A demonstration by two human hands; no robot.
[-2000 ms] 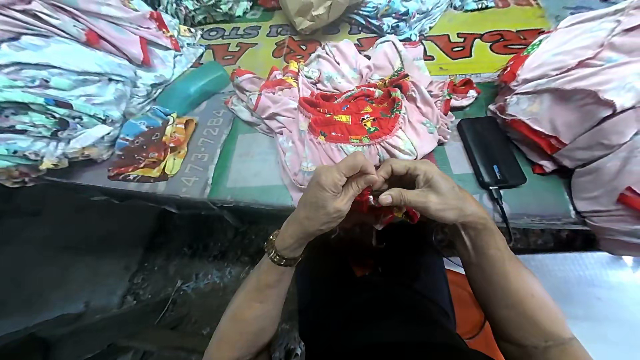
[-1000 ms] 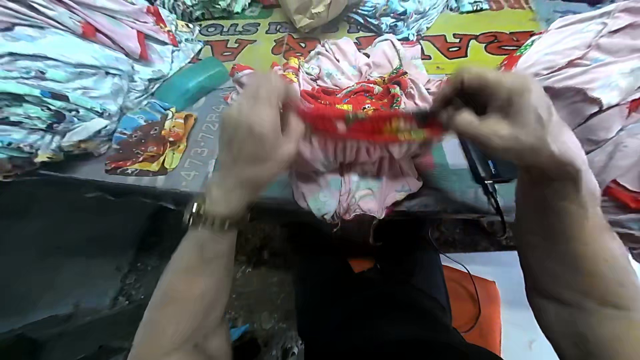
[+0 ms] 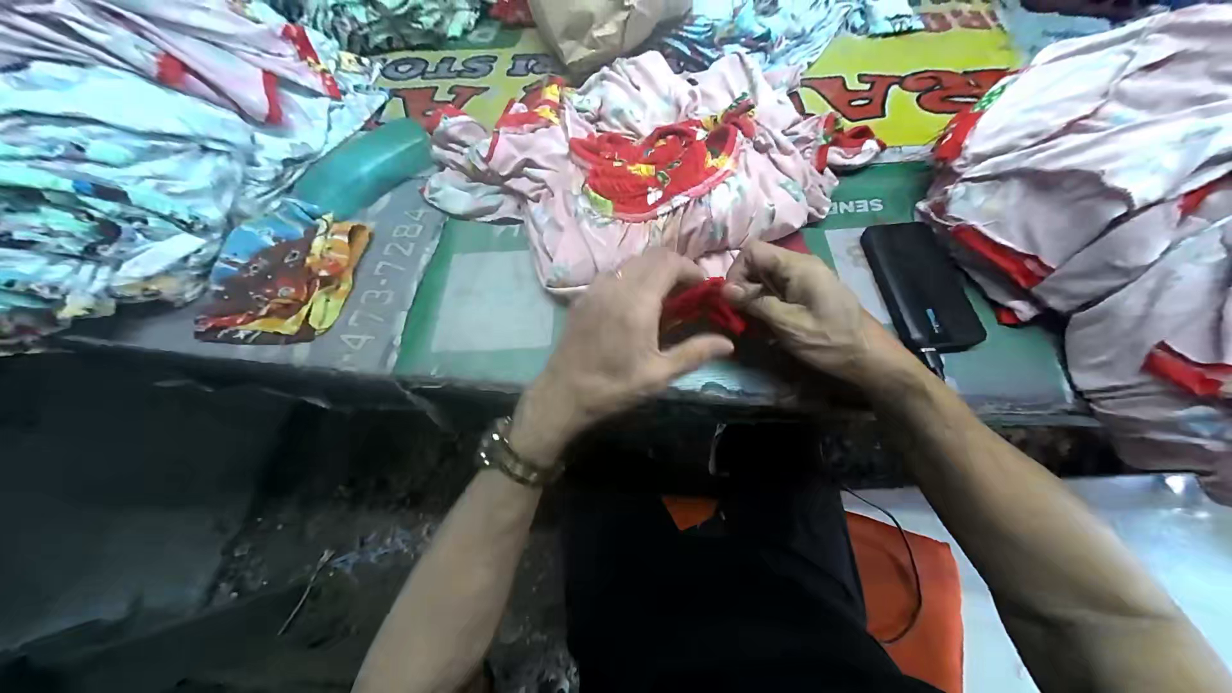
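Between my hands, at the near edge of the table, is a small bunched piece of red cloth [image 3: 707,306]. My right hand [image 3: 794,303] pinches its right side between thumb and fingers. My left hand [image 3: 626,342], with a metal watch [image 3: 510,452] on the wrist, curves around its left side; whether its fingers grip the cloth is hard to tell. Just beyond them a pink printed garment [image 3: 568,241] with a red patterned neckline [image 3: 659,168] lies spread on the table, its lower part partly behind my hands.
Piled garments [image 3: 125,144] stand at the left, beside a green rolled object [image 3: 371,164] and a patterned cloth piece [image 3: 289,274]. A black power bank [image 3: 924,289] with a cable lies right of my hands, near pink garments [image 3: 1107,164]. A brown paper bag [image 3: 606,29] is at the back.
A second ago my hands were apart with a red band stretched between them over the pink garment. They have come together lower down, and the red cloth is bunched.
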